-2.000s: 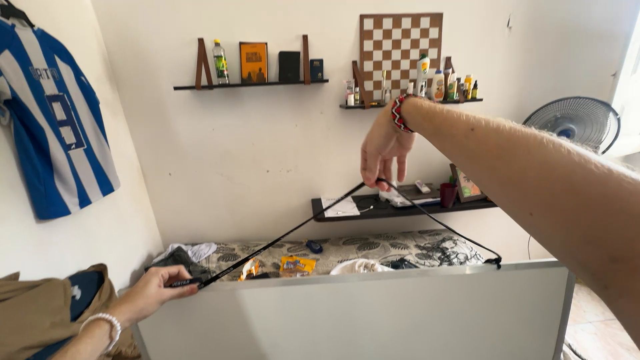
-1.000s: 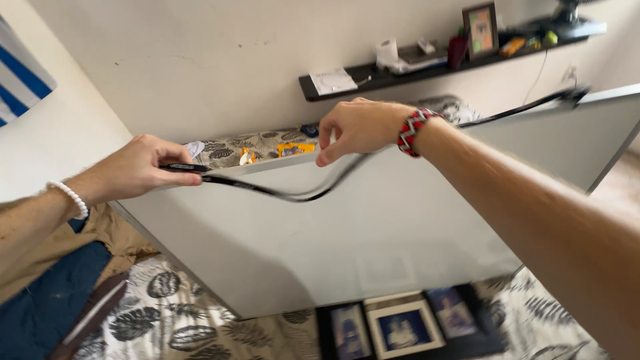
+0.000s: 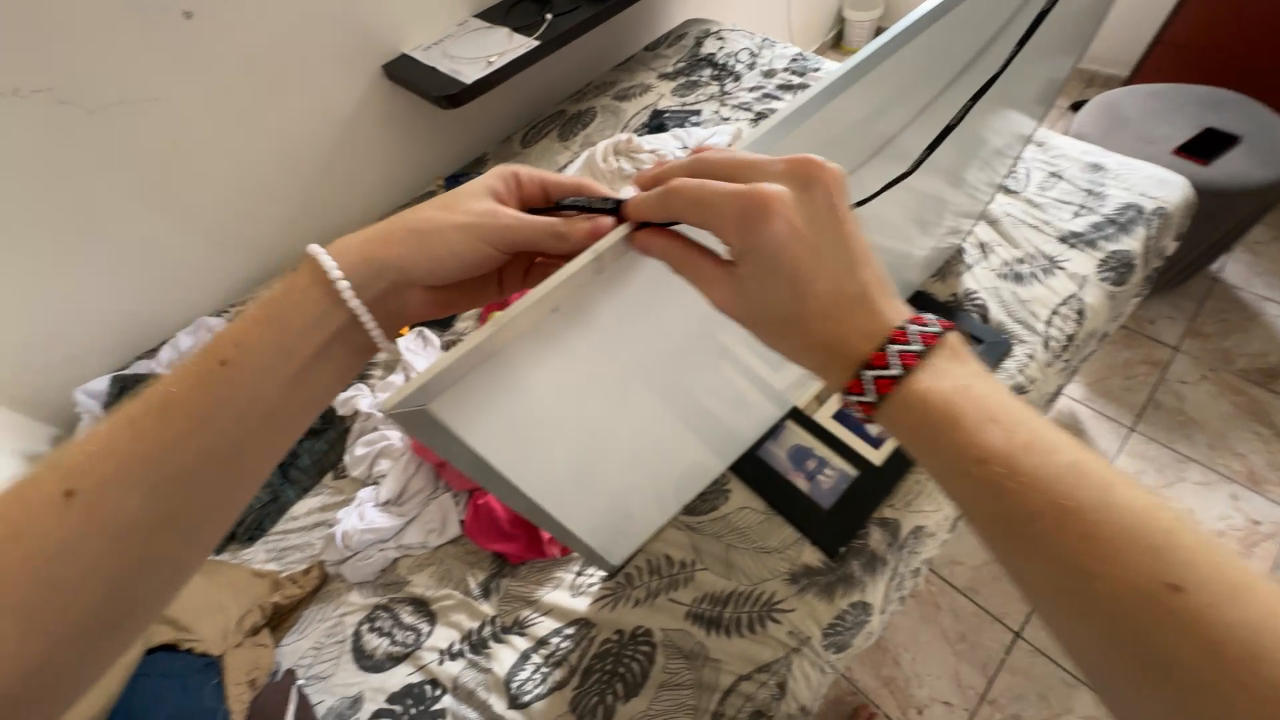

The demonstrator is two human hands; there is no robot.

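A white board with a pale metal frame (image 3: 600, 400) stands on edge on a leaf-patterned bedspread (image 3: 600, 640). At its top edge my left hand (image 3: 490, 235), with a white bead bracelet, pinches the end of a black cord. My right hand (image 3: 765, 240), with a red, black and white woven bracelet, grips the same cord just beside it, fingertips close to the left ones. Past my right hand the black cord (image 3: 960, 115) runs along the board's face toward the upper right. The small part between my fingers is mostly hidden.
A black photo frame (image 3: 830, 535) lies on the bed below the board. Crumpled white clothes (image 3: 390, 500) and pink cloth (image 3: 510, 530) lie behind it. A black wall shelf (image 3: 440, 90) is at the upper left. A phone (image 3: 1207, 146) rests on a grey round stool (image 3: 1170, 110).
Both hands have come together at the board's top edge; my right hand, which was apart from my left, now grips the cord beside it. The view has turned downward.
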